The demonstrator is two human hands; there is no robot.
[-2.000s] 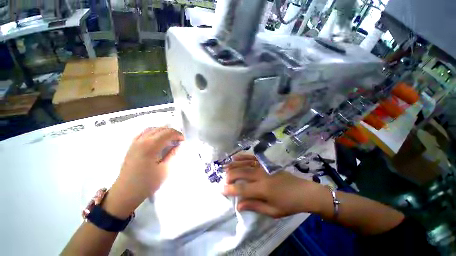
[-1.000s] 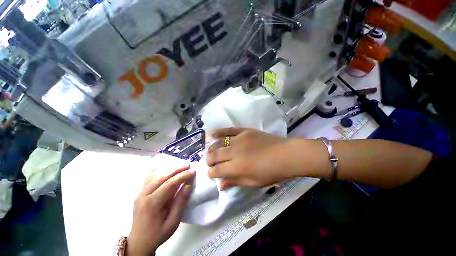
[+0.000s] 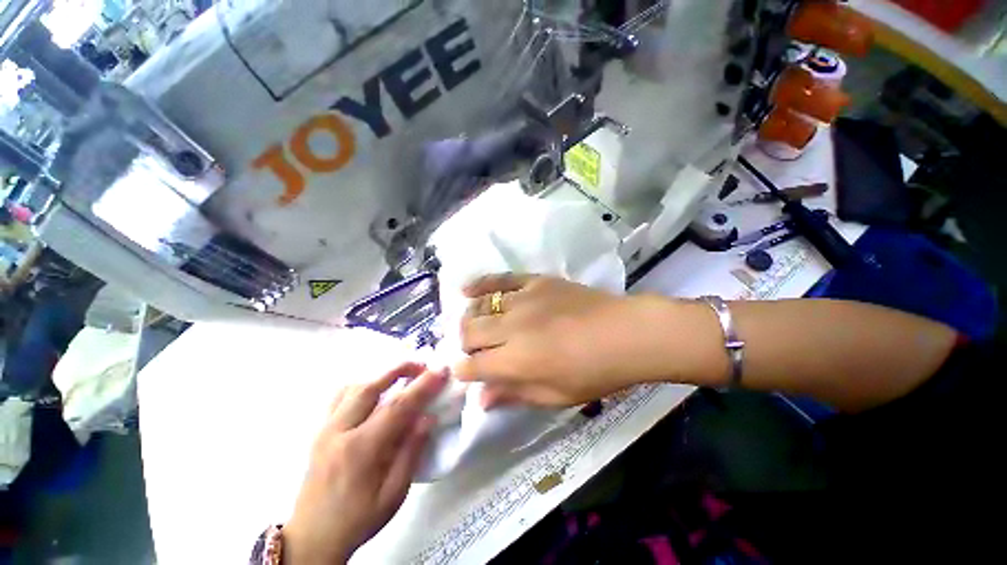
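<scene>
The white knit garment piece [image 3: 541, 237] lies bunched around the machine bed, below the needle area. My right hand [image 3: 552, 342] presses on it from the right, fingertips beside the presser foot [image 3: 426, 337]. My left hand [image 3: 370, 458] holds the fabric's near edge between thumb and fingers, just in front of the foot. The shiny finger guard [image 3: 395, 304] stands at the needle area, left of my right fingertips. The needles are too small and blurred to tell. The fabric under both hands is partly hidden.
The machine head [image 3: 364, 121] with JOYEE lettering fills the top. Orange parts [image 3: 812, 94] stand at upper right. Small dark tools [image 3: 778, 230] and a flat black object [image 3: 872, 171] lie at table right. Ruler tape [image 3: 486, 510] runs along the front edge. White cloth [image 3: 97, 370] hangs at left.
Since the first frame, the view has turned down and closer to the needle area. Since the second, my left fingers have moved slightly right along the fabric; my right hand stays on it.
</scene>
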